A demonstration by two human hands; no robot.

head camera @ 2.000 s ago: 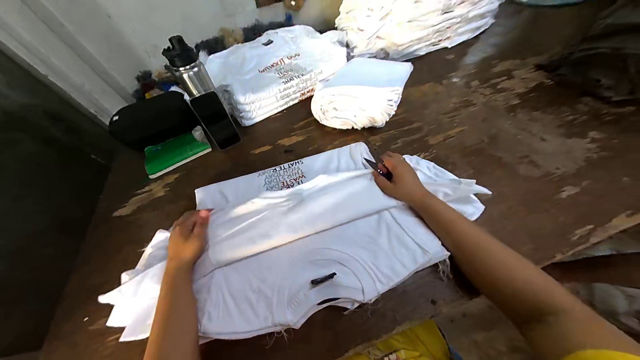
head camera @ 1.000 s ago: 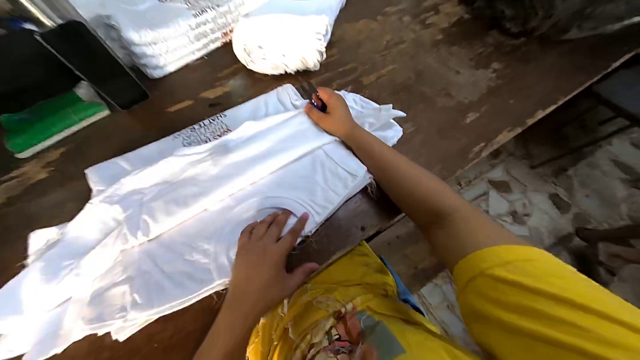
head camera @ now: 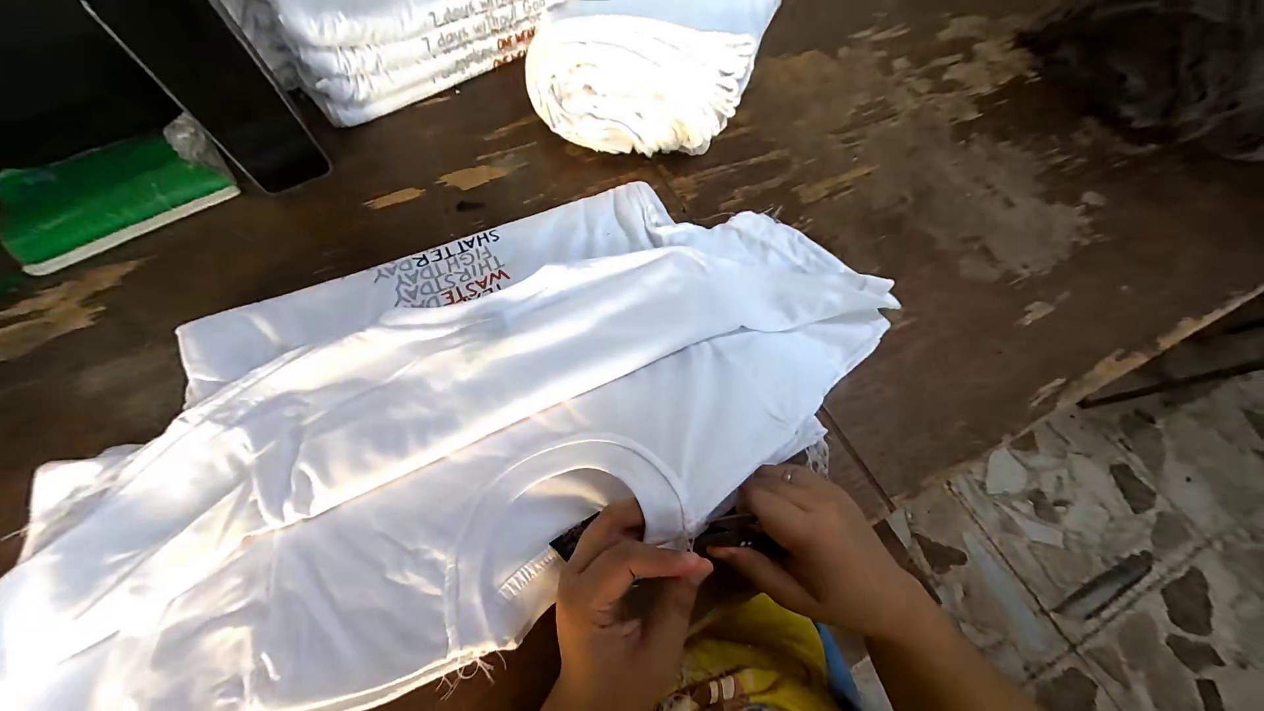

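A white T-shirt (head camera: pixel 592 395) lies partly folded at the table's front edge, its round neckline toward me and loose threads along its hem and shoulder edges. My left hand (head camera: pixel 627 592) pinches the neckline edge between thumb and fingers, beside a dark neck label (head camera: pixel 568 538). Close by on the right, my right hand (head camera: pixel 829 553) is curled at the shoulder edge around a small dark tool, mostly hidden by the fingers; its tip points at the pinched spot. Beneath the shirt, printed white cloth (head camera: pixel 444 267) shows behind the fold.
At the back stand a stack of folded printed white shirts (head camera: pixel 395 59) and a rolled white cloth bundle (head camera: pixel 632 89). A black phone (head camera: pixel 227 109) and a green packet (head camera: pixel 109 197) are at the left. The worn wooden table (head camera: pixel 987 365) ends at the right above a stone-patterned floor.
My right hand has come from the far shoulder of the shirt down to the neckline. My left hand, flat near the neckline a second ago, now pinches its edge. The view is closer.
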